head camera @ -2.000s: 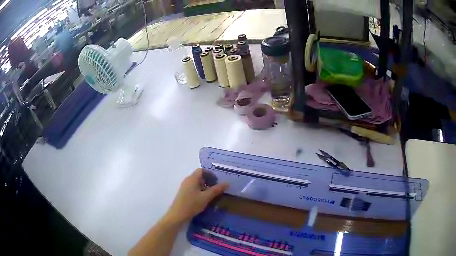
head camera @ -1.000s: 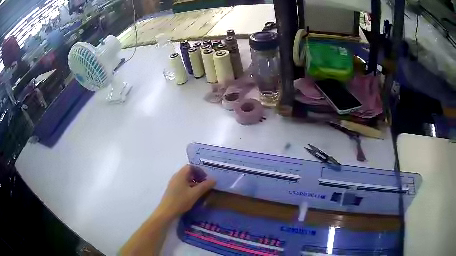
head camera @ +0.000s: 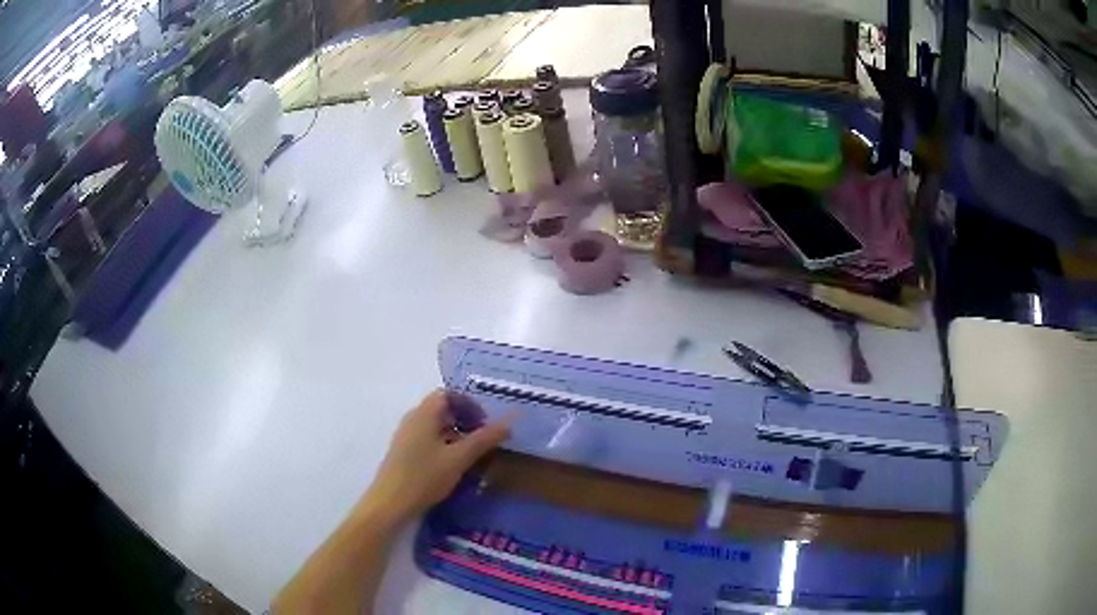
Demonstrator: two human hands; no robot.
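Observation:
A clear bluish sewing template (head camera: 602, 439) lies at the lower right of the head view, with slots and blue lettering on its upper leaf. A brown strip (head camera: 650, 499) shows between the upper and lower leaves. The lower leaf has red and pink marked lines and is cut off by the bottom edge. My left hand (head camera: 436, 447) grips the left edge of the upper leaf, thumb on top, fingers partly under the plastic. My right hand is not in view. Thread snips (head camera: 768, 368) lie open just behind the template.
Thread cones (head camera: 493, 147), pink tape rolls (head camera: 588, 262) and a drink bottle (head camera: 627, 150) stand behind. A desk fan (head camera: 211, 147) and folded dark-blue cloth (head camera: 144, 270) are at left. A dark-framed shelf holds a phone (head camera: 806, 226) and green packet (head camera: 784, 142). A cream board (head camera: 1023, 469) is at right.
The whole view has shifted, so the template, my left hand and the table items all sit slightly further left and up. My left hand keeps its grip on the template's left edge.

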